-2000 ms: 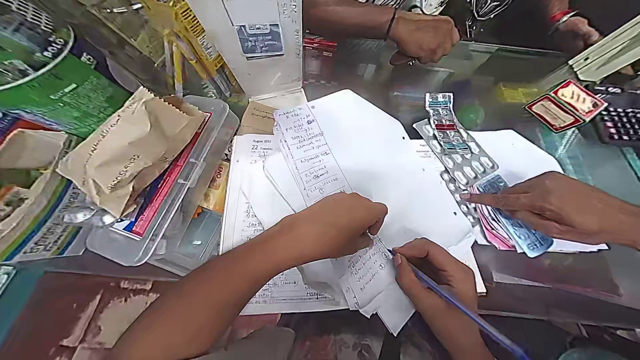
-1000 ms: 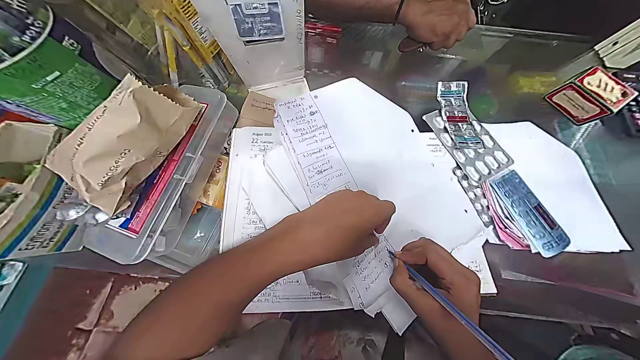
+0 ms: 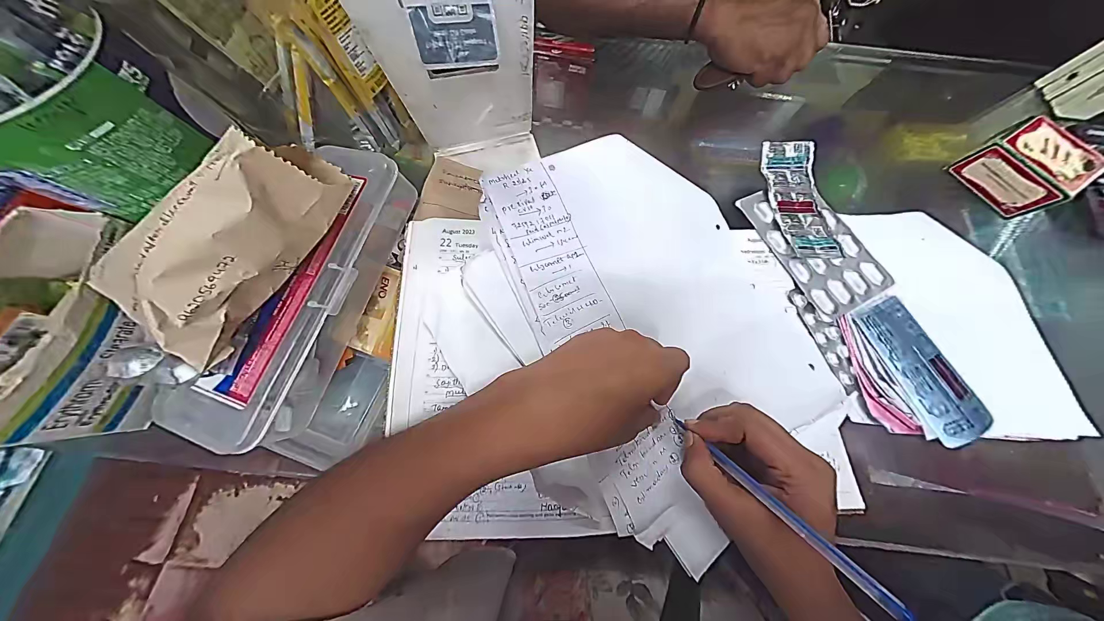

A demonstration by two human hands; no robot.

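My left hand [image 3: 595,388] reaches across from the left, its closed fingers pressing on small handwritten paper slips [image 3: 660,487]. My right hand [image 3: 768,470] grips a blue ballpoint pen [image 3: 802,522], whose tip touches the slips just beside my left fingers. Above my left hand lies a long handwritten paper strip [image 3: 561,267], on white sheets [image 3: 681,224] over an open diary [image 3: 414,319]. To the right of these, blister packs of tablets [image 3: 832,276] and a blue foil strip [image 3: 927,371] rest on more white paper. What my left fingertips hold is partly hidden.
A brown paper packet [image 3: 207,250] bearing writing lies on a clear plastic box [image 3: 207,418] at the left, near a green container [image 3: 103,138]. Another person's hand [image 3: 763,39] rests at the glass counter's far side. A red and white carton [image 3: 1005,177] sits at the right.
The other person's hand that pointed at the blister packs from the right has gone out of view. My hands have stayed at the slips, with the pen still in my right hand.
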